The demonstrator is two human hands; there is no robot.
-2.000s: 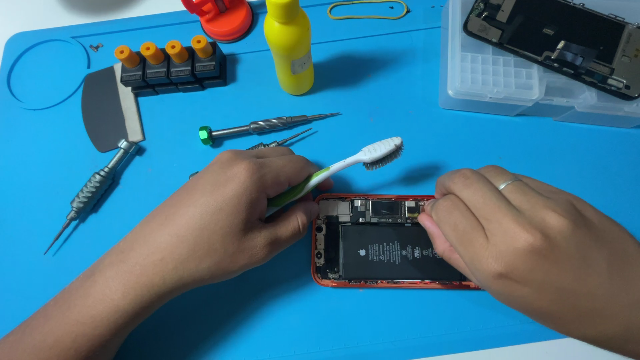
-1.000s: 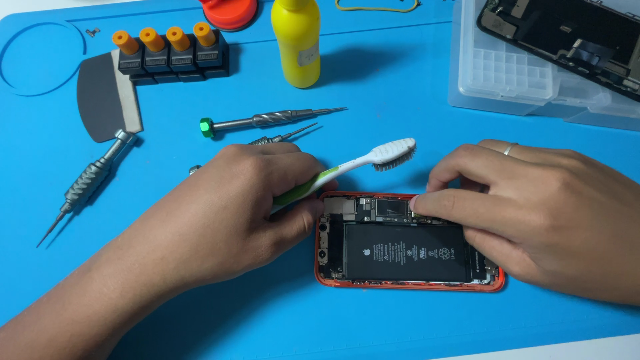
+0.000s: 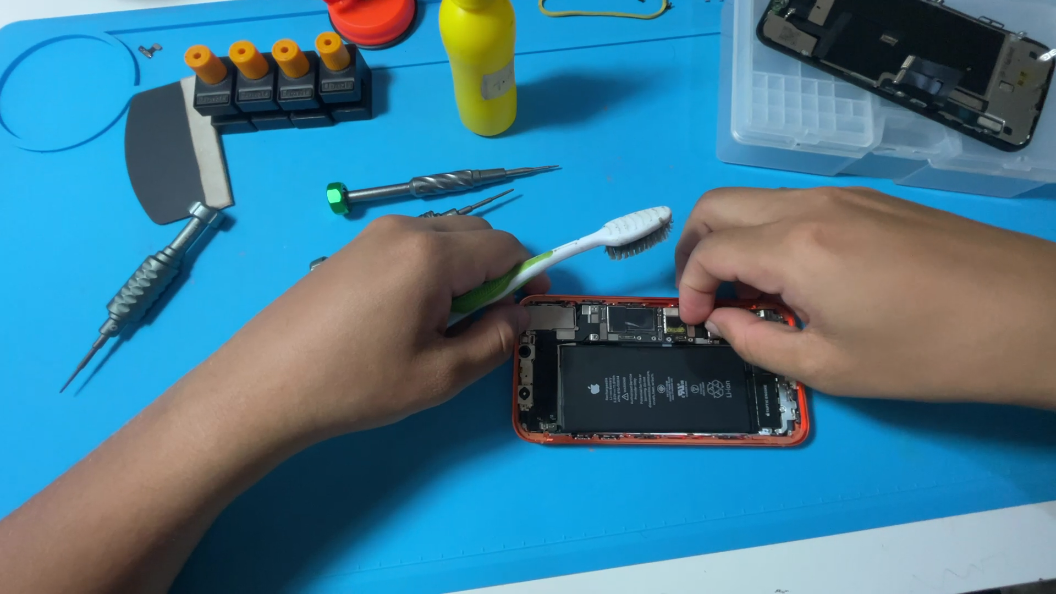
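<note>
An opened iPhone with a red frame point(image 3: 660, 439) lies face up on the blue mat, its black battery point(image 3: 656, 388) and logic board point(image 3: 631, 320) exposed. My left hand point(image 3: 412, 305) holds a white and green toothbrush point(image 3: 577, 245), bristles down and clear of the phone, while the thumb touches the frame's upper left corner. Over the phone's upper right part, my right hand point(image 3: 784, 289) has thumb and index finger close together at the board's right portion. Whether something small is between those fingertips cannot be told.
Behind the phone lie a green-capped screwdriver point(image 3: 437, 183) and a partly hidden one point(image 3: 470, 204). At the left are another screwdriver point(image 3: 148, 289), a dark scraper blade point(image 3: 165, 153) and orange-tipped black bottles point(image 3: 268, 82). A yellow bottle point(image 3: 480, 70) stands behind; a detached screen point(image 3: 907, 66) rests on a plastic case point(image 3: 800, 153).
My right hand has shifted along the board's upper edge, and its fingers are now bent down onto the board's right part. My left hand keeps hold of the toothbrush.
</note>
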